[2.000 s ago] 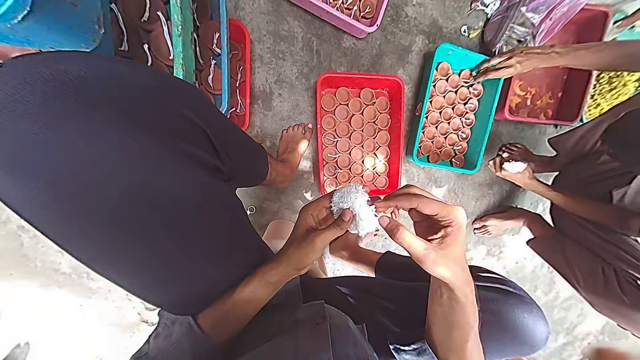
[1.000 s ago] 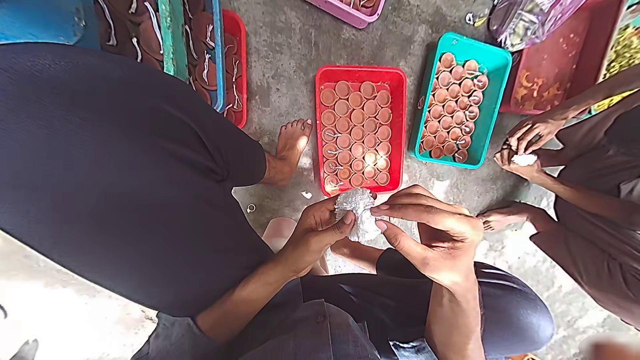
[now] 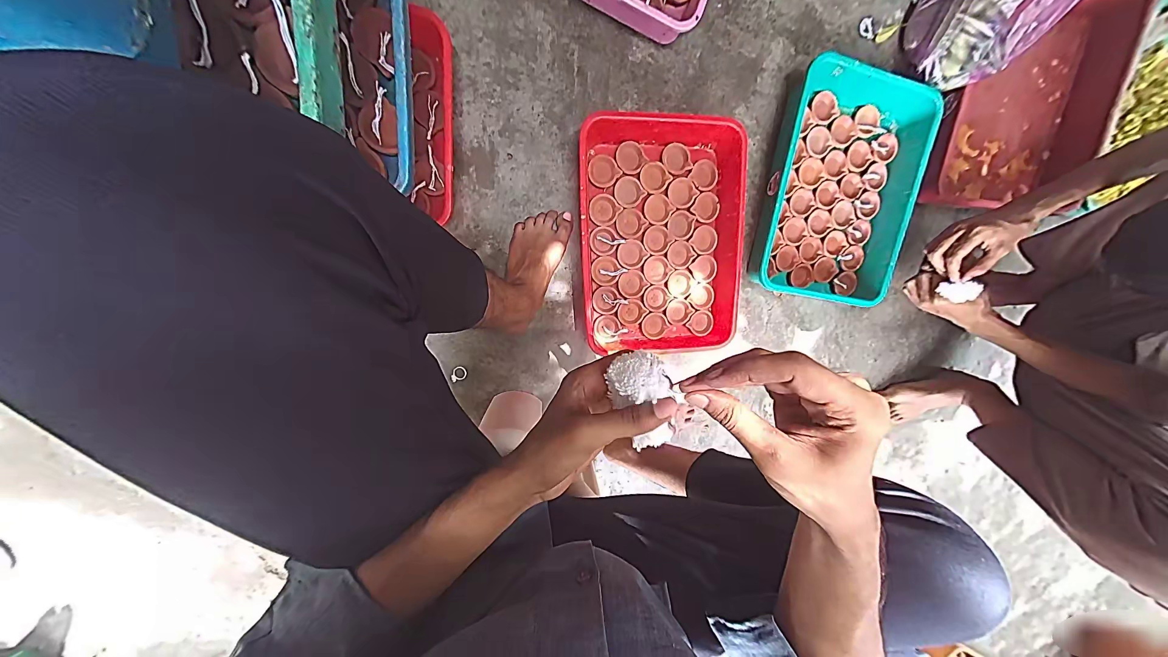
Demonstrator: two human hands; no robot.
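Observation:
My left hand (image 3: 584, 424) is closed around a bundle of white cotton wicks (image 3: 638, 380), whose fluffy end shows above the thumb. At the bundle's right side, my right hand (image 3: 794, 420) pinches a white strand between thumb and forefinger. Just beyond my hands is a red plastic tray (image 3: 663, 123) with rows of small clay lamp cups (image 3: 655, 208); white wicks lie in several cups along its left side. A teal plastic tray (image 3: 923, 164) to its right holds similar cups, some with wicks along the right side.
A co-worker's hands (image 3: 958, 274) hold white material at the right. Behind them lie a dark red tray (image 3: 1022, 119) and a plastic bag (image 3: 976, 36). Another red tray (image 3: 444, 109) with wicked cups stands at upper left, near a blue frame (image 3: 401, 100). A pink container (image 3: 511, 415) is beside my leg.
The co-worker's hand that was at the teal tray's edge two seconds ago is now at the white material in their other hand. My hands stay together at the wick bundle.

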